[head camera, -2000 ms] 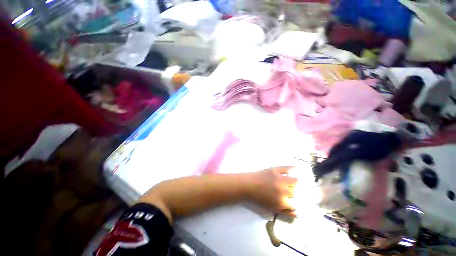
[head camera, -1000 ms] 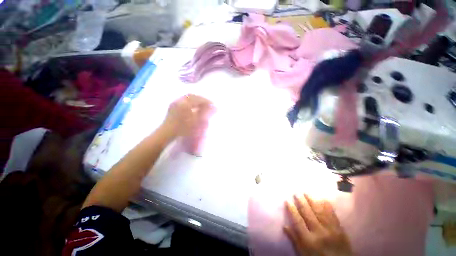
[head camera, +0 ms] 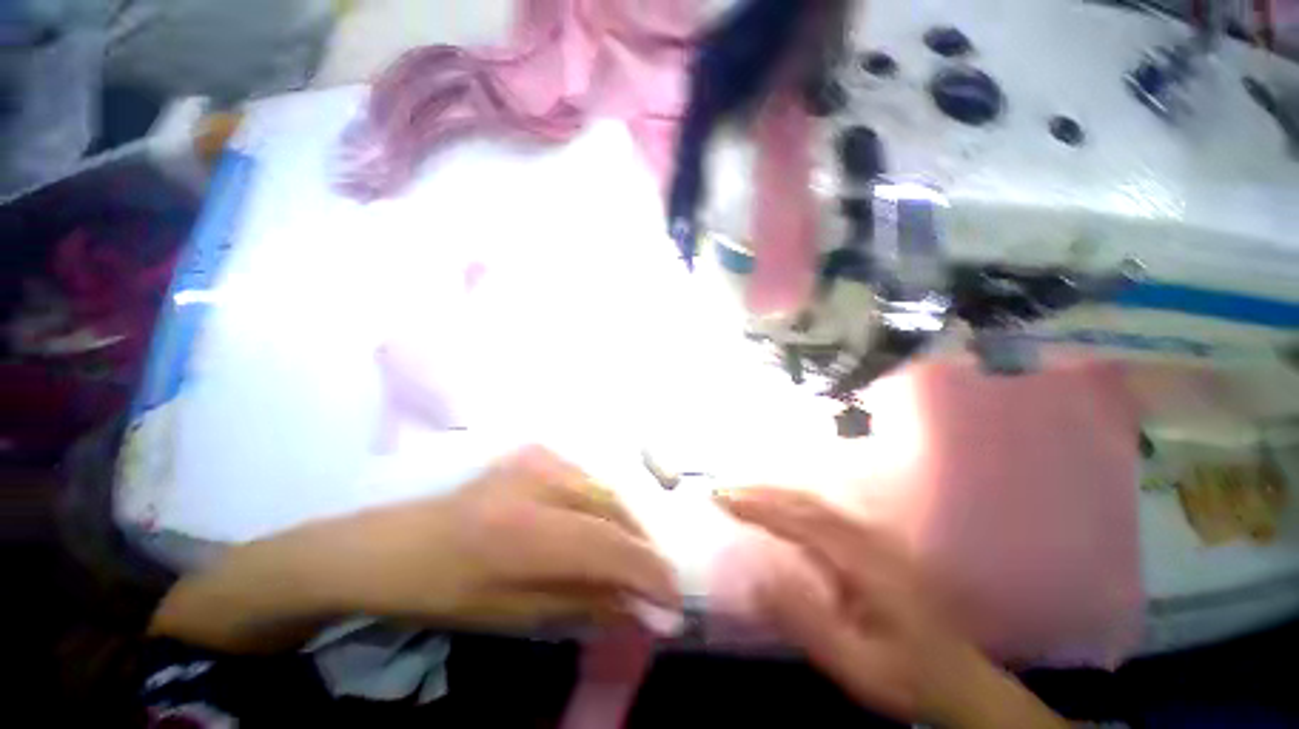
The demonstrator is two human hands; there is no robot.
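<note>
A large pink panel (head camera: 1033, 513) lies on the machine table, right of and below the needle area. My right hand (head camera: 855, 598) is at the panel's left end, fingers bent over pink cloth; the grip is blurred. My left hand (head camera: 541, 548) is just left of it, fingers closed on a small pink strip (head camera: 613, 677) that hangs over the table's front edge. Another small pink piece (head camera: 410, 396) lies left of the needle, washed out by glare. The presser foot area (head camera: 852, 420) is above and between the panel and my hands, partly lost in glare.
The white sewing machine head (head camera: 1054, 171) fills the upper right. A pink strip (head camera: 781, 214) and a dark thread bunch (head camera: 712, 121) hang from it. Stacked pink pieces (head camera: 428, 114) lie at the back left. A yellow-tan label (head camera: 1232, 501) is at the right.
My left hand has moved right and towards me, carrying a pink strip, and is now close beside my right hand. The view has shifted right. My right fingers, flat before, are now bent.
</note>
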